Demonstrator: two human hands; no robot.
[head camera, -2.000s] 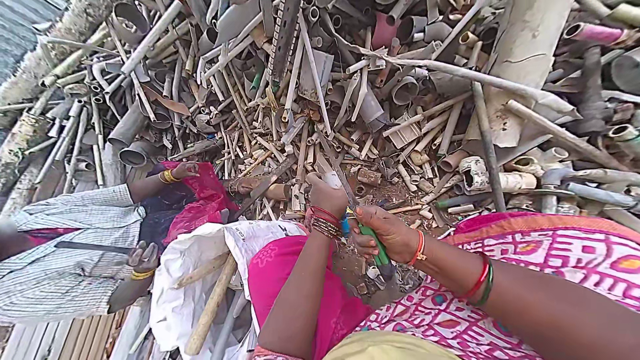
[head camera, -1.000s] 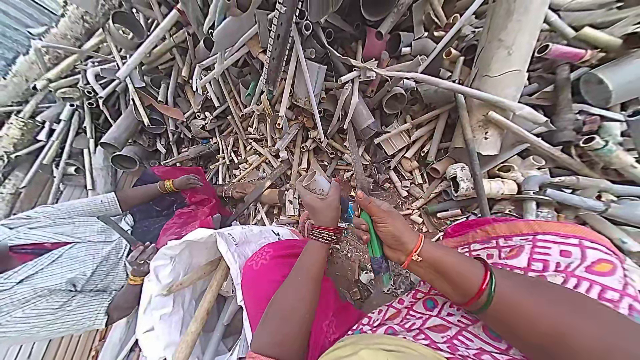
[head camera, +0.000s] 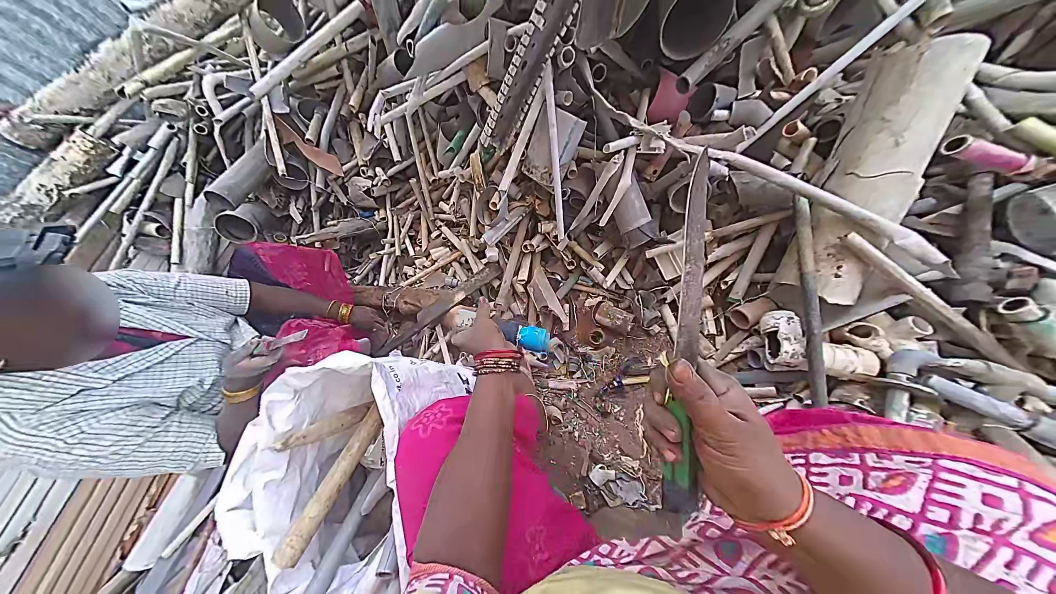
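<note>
My left hand (head camera: 481, 334) reaches forward and grips a pale pipe piece that lies against a wooden block (head camera: 404, 301); a short blue pipe end (head camera: 532, 338) shows just right of the fingers. My right hand (head camera: 714, 421) is closed on the green handle (head camera: 681, 437) of a long machete-like blade (head camera: 693, 256), which points up and away over the scrap. In front of both hands spreads a heap of cut plastic pipe pieces (head camera: 495, 247). Part of the pipe in my left hand is hidden by the fingers.
At the left a co-worker in a checked shirt (head camera: 165, 363) has one hand (head camera: 371, 322) near the wooden block. A white sack (head camera: 280, 478) with pipes and sticks stands between us. Large broken pipes (head camera: 899, 165) and long poles lie at the right. Debris covers the ground (head camera: 594, 437).
My left hand has moved left toward the wooden block, away from my right hand. The blade in my right hand, earlier close to the left hand, now stands apart from it, further right.
</note>
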